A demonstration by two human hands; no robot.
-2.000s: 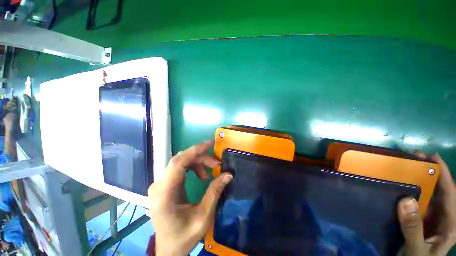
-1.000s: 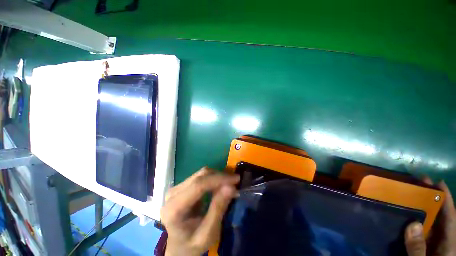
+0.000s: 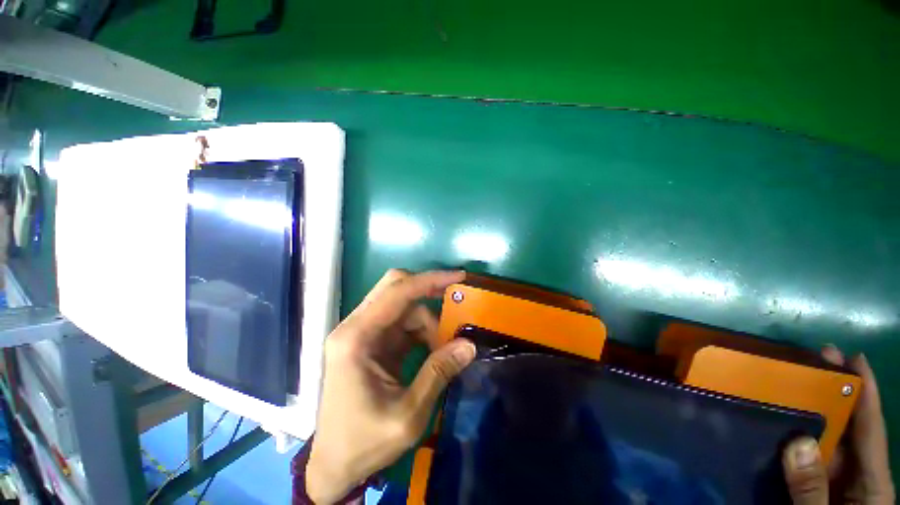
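A glossy black screen (image 3: 612,434) lies in the orange holder (image 3: 533,318), its lower part cut off by the picture's edge. Part of the black frame shows at its top left corner, with a thin light line there that may be film. My left hand (image 3: 395,375) has its thumb on that corner and its fingers at the holder's upper left edge. My right hand (image 3: 839,454) has its thumb on the screen's right end and its fingers behind the holder's right edge, partly hidden.
A white board (image 3: 123,247) stands at the left with a glossy black screen (image 3: 242,281) on it. A grey metal bar (image 3: 109,74) juts in at the upper left. A black frame (image 3: 237,20) lies at the top on the green mat (image 3: 553,168). Grey posts and cables are at the lower left.
My left hand has gone from pinching at the screen's corner to thumb on the corner and fingers on the holder's edge. My right hand keeps its hold.
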